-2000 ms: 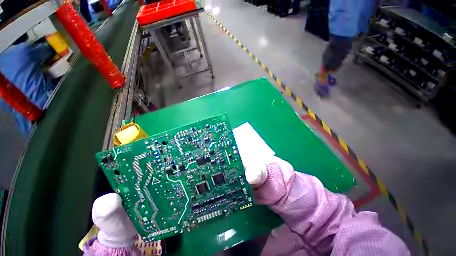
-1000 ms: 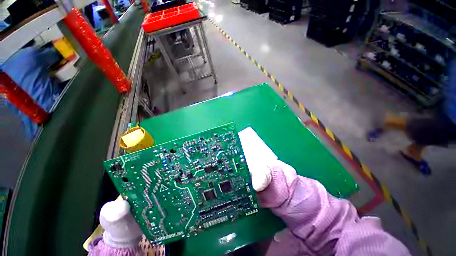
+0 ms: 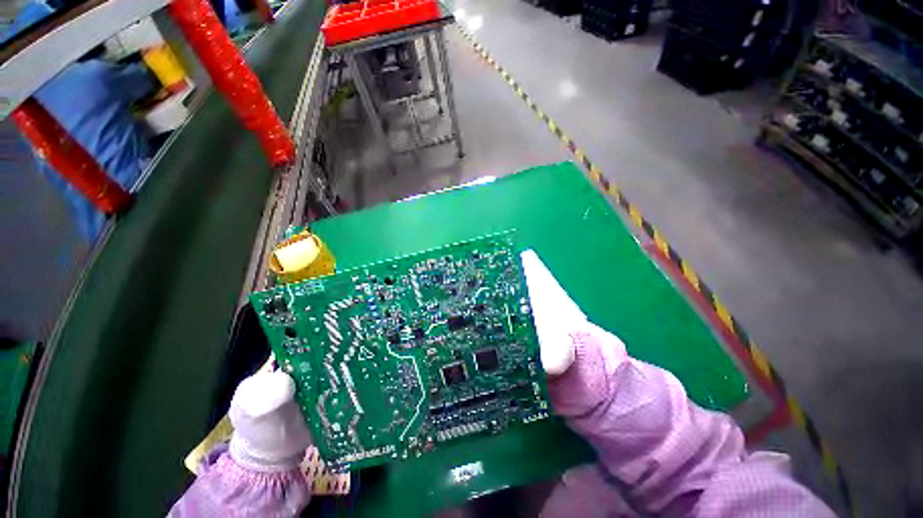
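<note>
A green circuit board (image 3: 405, 354) is held up over the green mat (image 3: 627, 293), its flat solder side with two black square chips towards me. My left hand (image 3: 265, 417), in a white glove, grips its left edge near the lower corner. My right hand (image 3: 555, 329), in a white glove, holds its right edge. Most of the fingers are hidden behind the board. Both sleeves are pink checked. The board's far side is hidden.
A yellow ring with a pale centre (image 3: 303, 257) stands at the mat's far left corner. A label sheet (image 3: 326, 476) shows below the board. The dark green conveyor (image 3: 167, 263) runs along the left, with red-wrapped posts (image 3: 238, 86) and a person in blue (image 3: 96, 126) beyond it.
The view has shifted, so the board, hands and mat appear further right. Both hands still hold the board in much the same pose. The person walking at the right is out of view.
</note>
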